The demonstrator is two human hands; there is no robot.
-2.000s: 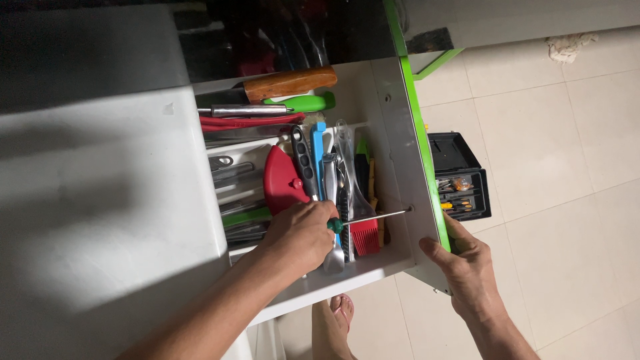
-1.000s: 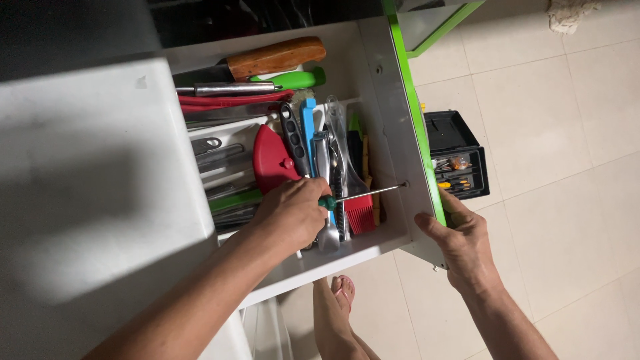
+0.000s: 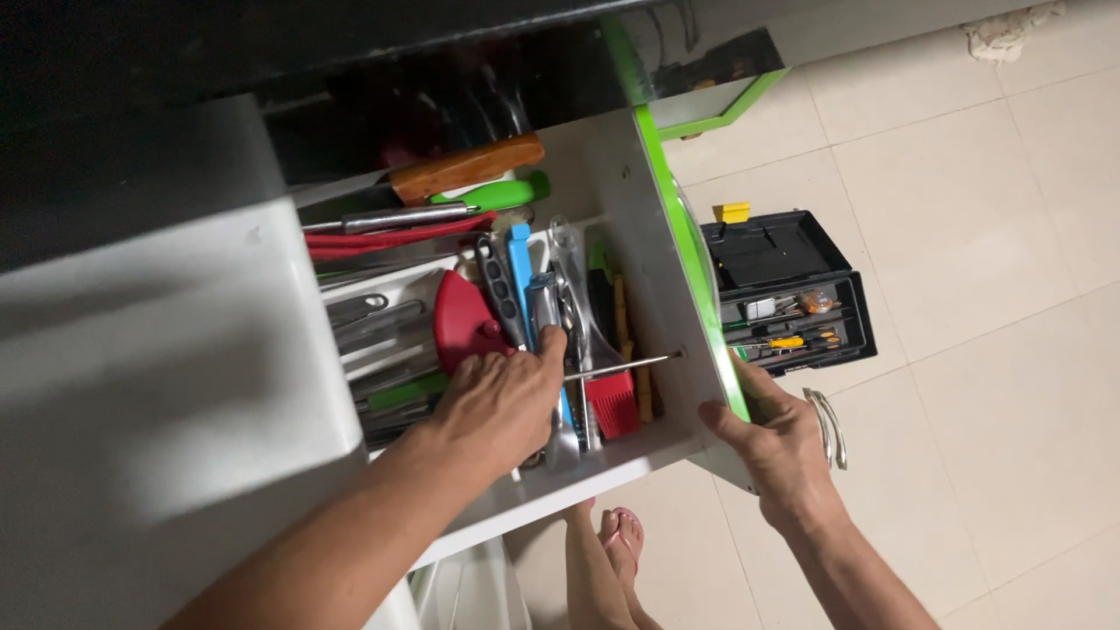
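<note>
My left hand (image 3: 503, 402) is closed around a screwdriver; its handle is hidden in the fingers. The screwdriver's thin metal shaft (image 3: 621, 367) points right, its tip at a small hole or screw on the inner face of the drawer's front panel (image 3: 669, 306). My right hand (image 3: 779, 437) grips the green-edged front, thumb on the inner side and fingers mostly hidden behind it. Curved metal handles (image 3: 827, 429) show just beyond that hand; whether they are attached or held is unclear. Under my left hand lie a red plastic piece (image 3: 464, 319), metal utensils and a red silicone brush (image 3: 614, 404).
The open drawer also holds a wooden-handled tool (image 3: 468, 166), a green handle (image 3: 499, 192) and a cutlery tray (image 3: 394, 284). An open black toolbox (image 3: 862, 324) lies on the tiled floor beyond the front. A white surface (image 3: 175, 350) is at left, a dark counter (image 3: 350, 61) above.
The screwdriver's green handle, visible earlier, is now covered by my left hand. Metal handles have come into sight beside my right hand, which still grips the drawer front.
</note>
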